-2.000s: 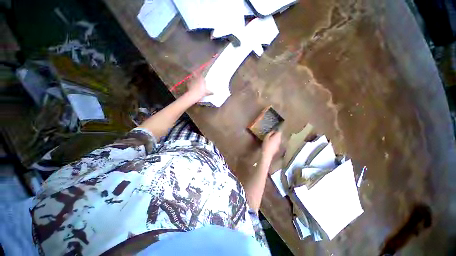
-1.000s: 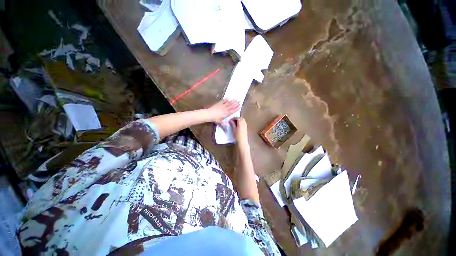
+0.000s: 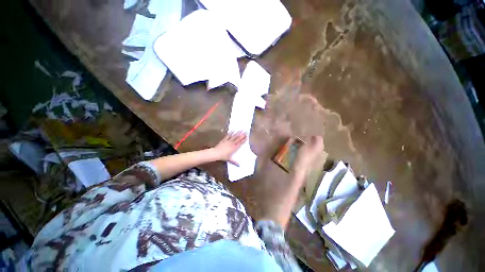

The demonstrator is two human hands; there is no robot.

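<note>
A long white cut panel (image 3: 242, 114) lies on the brown table (image 3: 276, 186), its near end close to me. My left hand (image 3: 230, 147) rests on it, fingers spread, pressing it flat near its near end. My right hand (image 3: 310, 154) is blurred and over the right side of the pin box (image 3: 284, 154), an orange-red box. My right hand's fingers are too blurred to tell whether they hold anything.
White cut panels (image 3: 197, 45) are stacked at the table's far left. Smaller white pieces with brown-grey edges (image 3: 359, 226) lie right of my right forearm. A brush (image 3: 444, 234) lies far right. Offcuts (image 3: 69, 98) litter the green floor at left.
My right hand has moved from the white panel to the box. My left hand stays on the panel. The camera view has shifted, so the table things appear lower.
</note>
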